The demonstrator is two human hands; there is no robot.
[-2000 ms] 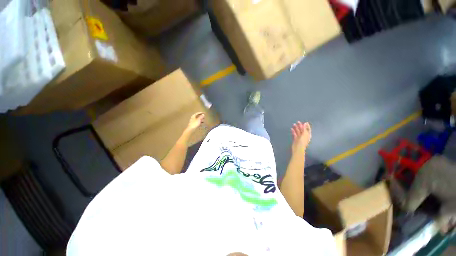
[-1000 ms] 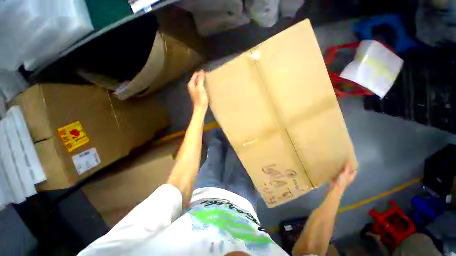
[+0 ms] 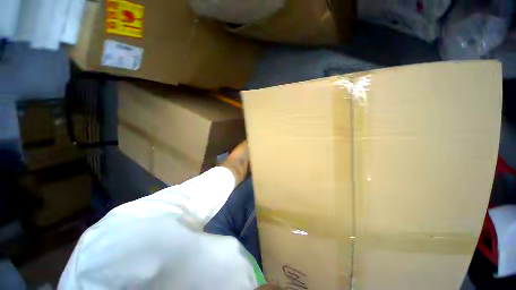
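Observation:
A large brown carton (image 3: 418, 164) fills the right half of the head view, close to the camera. Clear tape runs along its central seam and across it, and handwriting shows at its bottom edge. My left hand (image 3: 240, 160) is at the carton's left edge. Its wrist shows and its fingers are hidden behind the carton, which it supports there. My right hand is not in view.
A closed carton (image 3: 164, 133) stands at the left, below a larger carton (image 3: 164, 48) with a yellow label. White stacked items (image 3: 42, 22) are at the upper left. Something red with white paper (image 3: 505, 235) is at the right edge.
The carton is larger and closer in view, and turned more upright. My left hand has slipped mostly out of sight behind its left edge. My right hand has left the view.

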